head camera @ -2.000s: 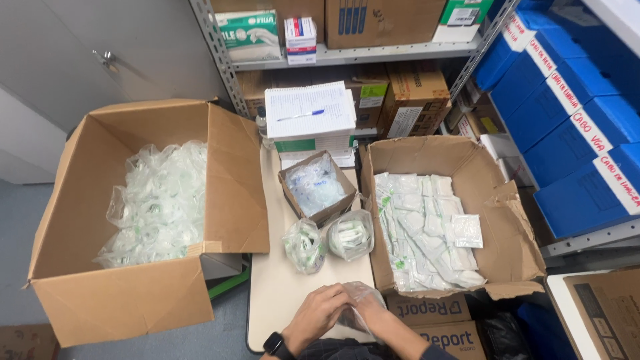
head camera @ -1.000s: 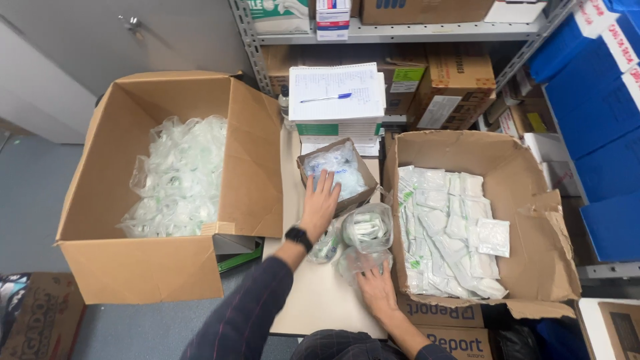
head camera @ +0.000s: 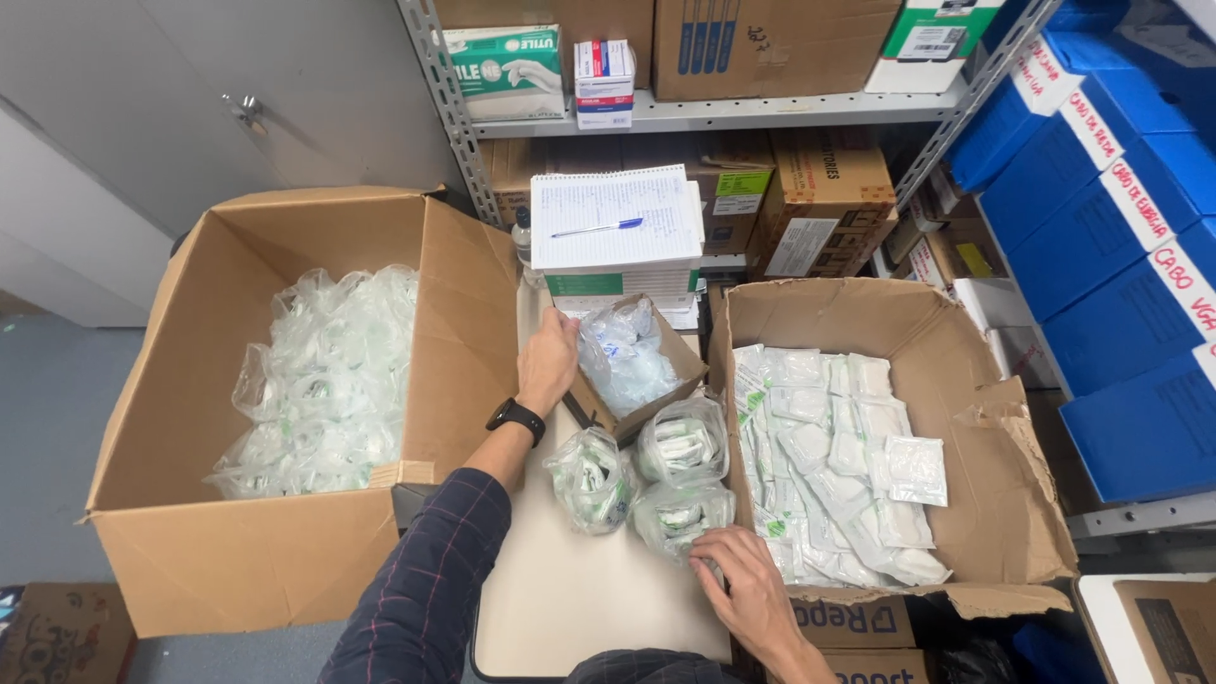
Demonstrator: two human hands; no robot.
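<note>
My left hand (head camera: 549, 356) is at the left rim of a small cardboard box (head camera: 679, 366) of clear plastic bags (head camera: 627, 351); its fingertips are closed together, and whether they pinch anything is unclear. My right hand (head camera: 739, 579) touches the near side of a clear bag of white packets (head camera: 682, 518), its fingers loosely curled. Two similar bags stand beside it, one behind (head camera: 682, 442) and one to the left (head camera: 591, 480). At the right, a large torn carton (head camera: 988, 475) holds rows of white sealed packets (head camera: 826, 427). The large carton at the left (head camera: 256, 560) holds many filled clear bags (head camera: 332, 380).
A spiral notebook (head camera: 608, 199) with a blue pen (head camera: 597, 228) lies on a stack behind the small box. A small bottle (head camera: 522, 237) stands beside it. Metal shelving (head camera: 741, 114) with boxes rises behind, and blue bins (head camera: 1130, 380) line the right. Everything central rests on a beige tabletop (head camera: 570, 608).
My left hand has moved from the middle of the small box to its left rim. Two seconds ago both hands were together around a clear bag near the table's front; now three filled bags stand grouped.
</note>
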